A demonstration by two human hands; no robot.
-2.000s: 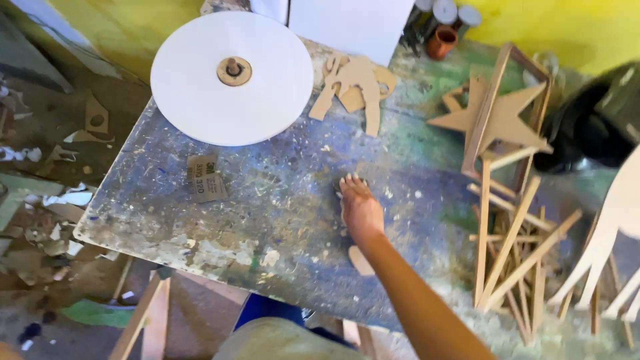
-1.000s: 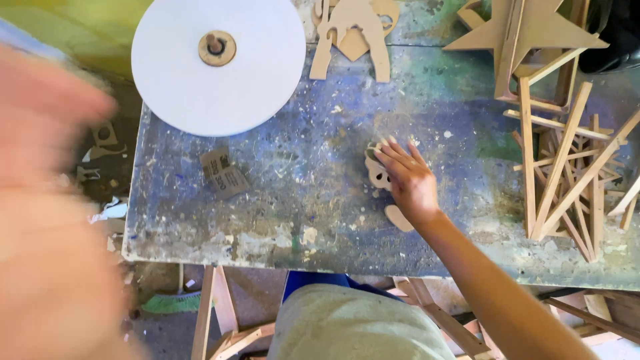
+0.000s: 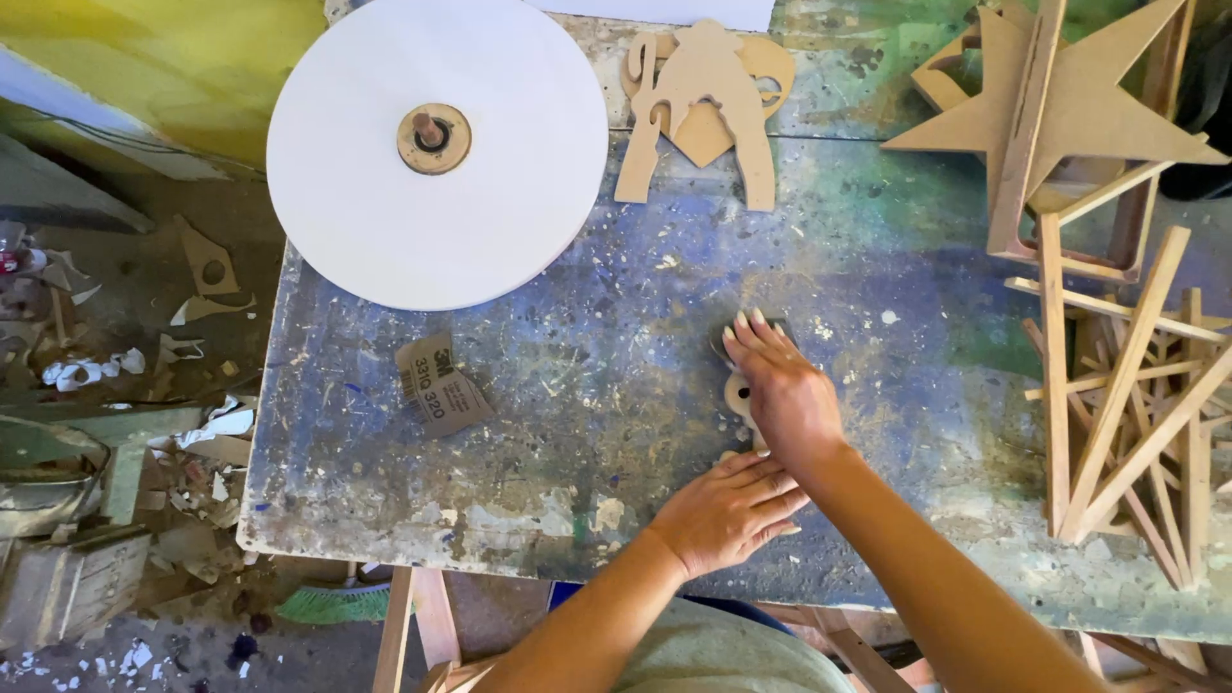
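A small wooden cut-out (image 3: 737, 393) with round holes lies on the paint-stained table, largely covered by my hands. My right hand (image 3: 784, 385) lies flat over its upper part, with a dark sheet, perhaps sandpaper (image 3: 782, 330), showing under the fingertips. Just below, my left hand (image 3: 729, 510) rests palm down on the lower part, its fingertips near my right wrist. What lies under both palms is hidden. To the left, a creased piece of 3M sandpaper (image 3: 443, 387) lies with its printed backing up.
A large white disc (image 3: 346, 173) with a wooden hub stands at the back left. Beside it lie flat wooden cut-outs (image 3: 707, 72). A wooden star (image 3: 1097, 106), a frame (image 3: 1022, 144) and a pile of wooden strips (image 3: 1054, 385) occupy the right. Scraps and a green broom (image 3: 337, 603) are on the floor.
My left hand, a blur at the left edge one second ago, is now down on the table beside my right hand. My right hand stays over the small cut-out.
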